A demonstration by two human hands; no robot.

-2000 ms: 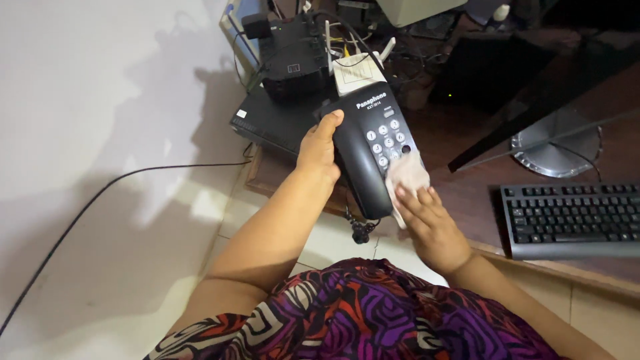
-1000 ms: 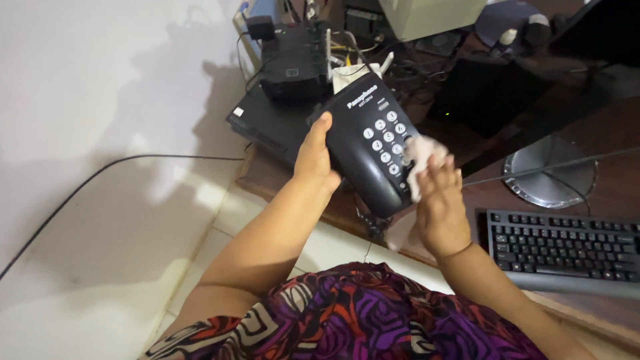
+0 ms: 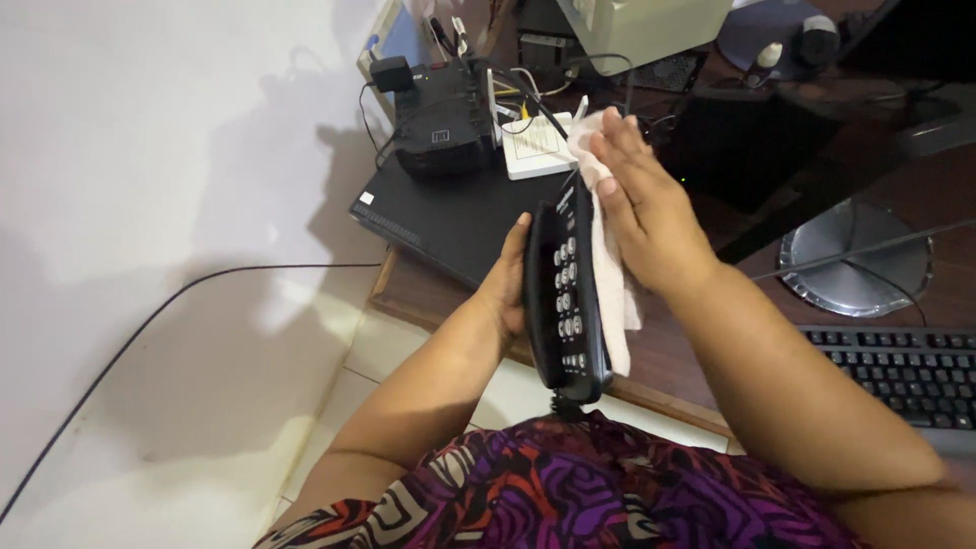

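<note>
A black corded telephone [image 3: 566, 305] is tilted on its side above the desk's front edge, its keypad turned partly left. My left hand [image 3: 509, 282] grips it at the handset side, the thumb showing and the other fingers mostly hidden behind. Along the phone's right side lies a pale pink cloth [image 3: 610, 290], its upper part bunched near the phone's top end. My right hand [image 3: 648, 206] presses this cloth with outstretched fingers. The coiled handset cord [image 3: 566, 404] hangs at the phone's lower end.
Behind the phone lie a flat black box [image 3: 435, 217], a black device with a plugged adapter [image 3: 446, 126] and a white router [image 3: 537, 149] among cables. At right are a monitor stand's round base [image 3: 854, 259] and a black keyboard [image 3: 907, 374]. The desk edge [image 3: 671, 408] runs below.
The phone has turned from face-up onto its side. My right hand, with the cloth, has moved from the keypad to the phone's right side and up toward its top end.
</note>
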